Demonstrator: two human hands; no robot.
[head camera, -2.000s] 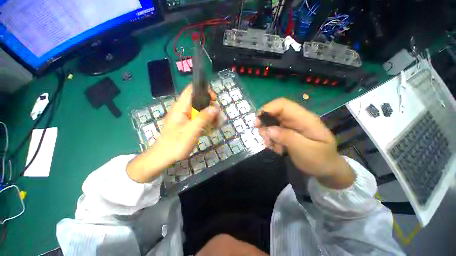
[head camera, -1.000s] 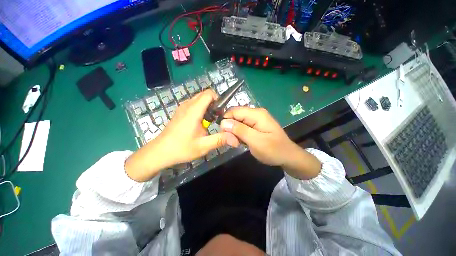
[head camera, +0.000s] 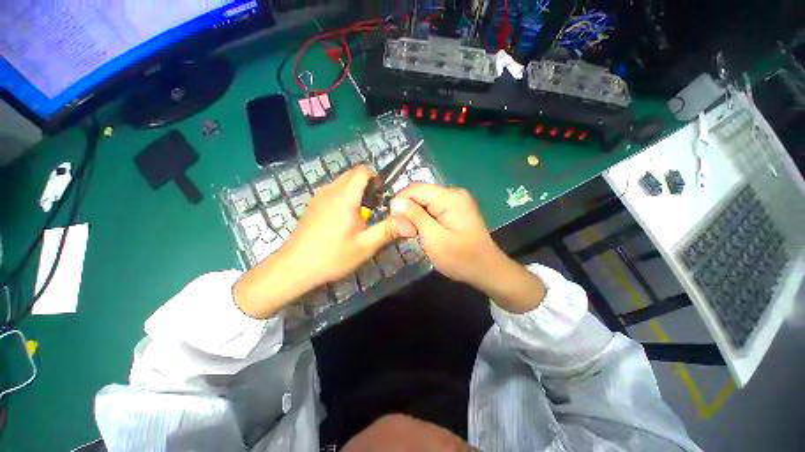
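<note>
My left hand grips the long-nose pliers, whose jaws point up and to the right. A bit of yellow handle shows at the palm. My right hand is closed, with its thumb and fingertips against my left fingers beside the pliers. What its fingers hold is hidden. Both hands are over the clear blister tray, which is filled with pale square modules and partly covered by my hands and forearms.
Behind stands the black fixture with red lights and clear blocks. A phone, pink piece and black paddle-shaped item lie left. Pale-green scraps lie near the bench edge. At right is a tray of dark modules.
The pliers have swung from upright to slanting up and right. My right hand has moved left with a small dark piece, now out of sight, and meets my left hand.
</note>
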